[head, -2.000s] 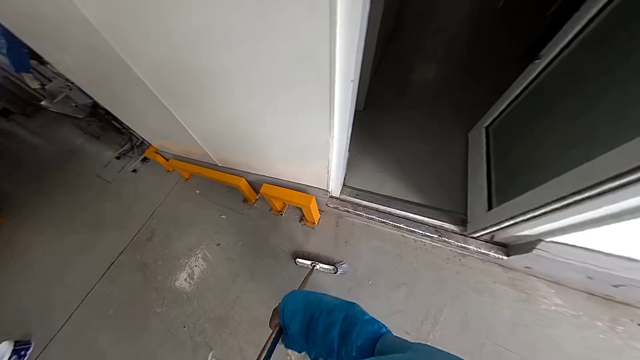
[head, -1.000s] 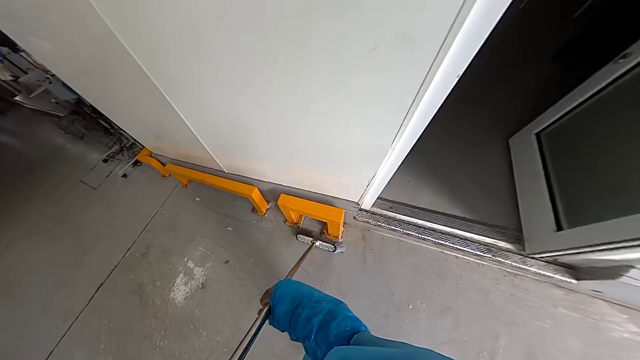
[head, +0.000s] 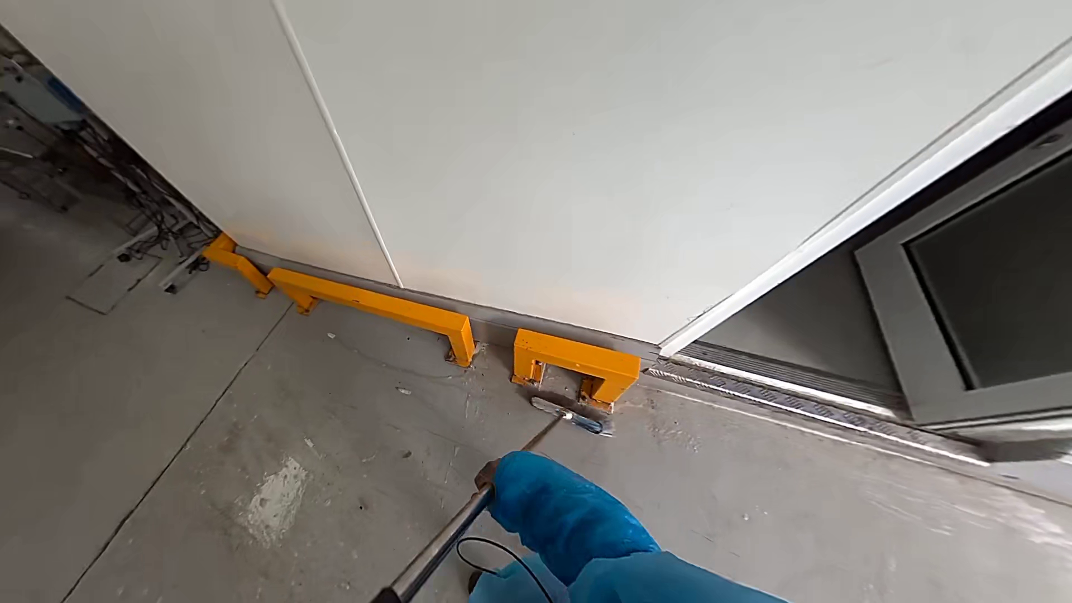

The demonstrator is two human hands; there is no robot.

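My right hand point(head: 487, 476), at the end of a blue sleeve cover, is closed around the long metal handle point(head: 444, 536) of a push broom. The handle runs from the lower edge of the view up to the broom head point(head: 571, 416), which rests on the grey concrete floor point(head: 402, 469). The broom head lies just in front of the short yellow metal guard rail point(head: 578, 353), close to its feet. My left hand is not in view.
A longer yellow guard rail point(head: 377, 306) runs left along the white wall panel point(head: 544, 167). At right are a metal door threshold point(head: 804, 404) and a grey-framed door point(head: 904, 335). Cables and equipment point(head: 159, 201) stand at far left.
Two seconds ago the broom head was on the floor away from the short rail; one second ago it was at the rail's feet, and now it is slightly out in front. The view has shifted.
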